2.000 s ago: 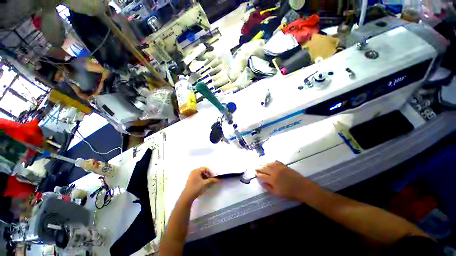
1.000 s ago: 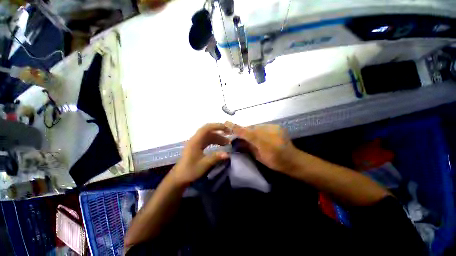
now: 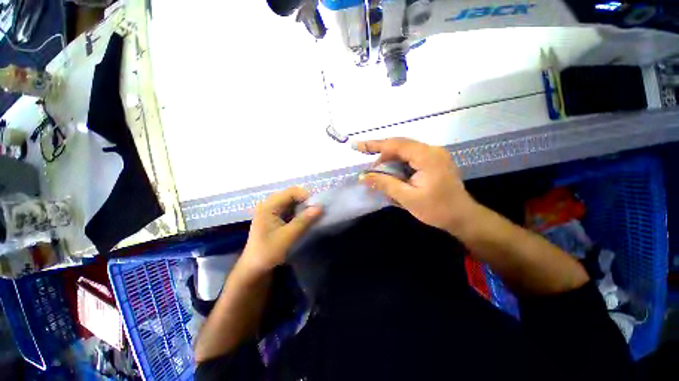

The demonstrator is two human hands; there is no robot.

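A pale grey fabric panel (image 3: pixel 339 207) is held between my hands at the table's front edge, slightly blurred. My left hand (image 3: pixel 279 227) pinches its left end between thumb and fingers. My right hand (image 3: pixel 421 178) pinches its right end, where a dark edge shows; its index finger reaches over the white table. The lower part of the panel hangs towards my black clothing and is hard to tell from it. The sewing machine's needle area (image 3: pixel 365 53) is above and beyond my hands, with no fabric under it.
Black cut pieces (image 3: pixel 119 149) lie on the left table part. A black rectangle (image 3: pixel 603 89) and a yellow-blue tool (image 3: pixel 553 93) lie right of the needle. The ruled table edge (image 3: pixel 514 155) runs across. Blue baskets (image 3: pixel 152 316) stand below on both sides.
The view has tilted down and come closer. The hands went from the table surface to its front edge, and have since moved apart, stretching the pale panel between them.
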